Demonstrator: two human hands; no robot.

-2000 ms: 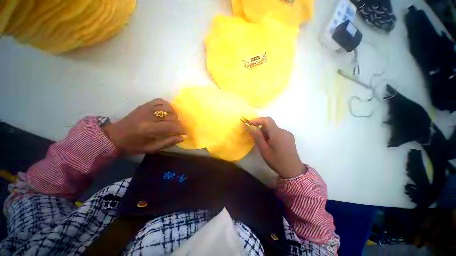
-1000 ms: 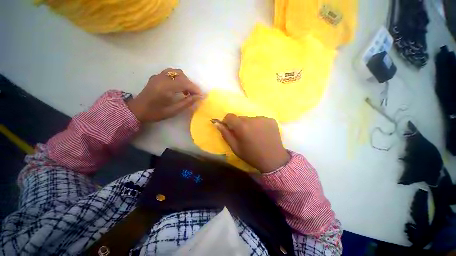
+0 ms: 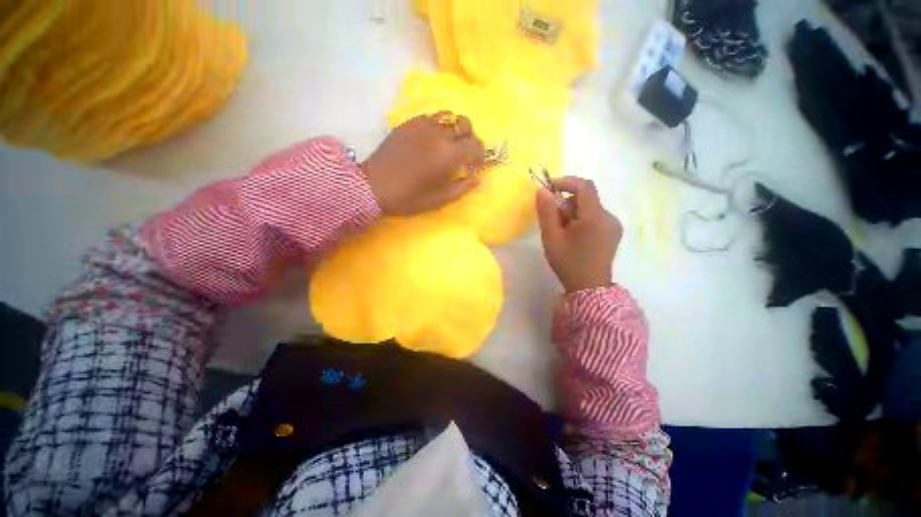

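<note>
A yellow fabric piece (image 3: 409,288) lies flat on the table in front of my apron, with no hand on it. My left hand (image 3: 429,165) is over another yellow piece (image 3: 515,207) that bears a small dark-and-red mark (image 3: 492,156). Its fingertips are at the piece beside the mark; whether they pinch the fabric cannot be told. My right hand (image 3: 578,230) holds small metal snips (image 3: 546,184), blades pointing up and left, just right of the marked piece.
A tall stack of yellow pieces (image 3: 111,76) is at the upper left. More marked yellow pieces (image 3: 510,45) lie beyond my hands. A black adapter (image 3: 668,96) on a white power strip (image 3: 658,50), a pale cord (image 3: 707,230) and black fabric pieces (image 3: 805,247) lie to the right.
My left hand has moved forward and right to the marked piece. My right hand with the snips has lifted off the near yellow piece and moved forward and right. The view has shifted.
</note>
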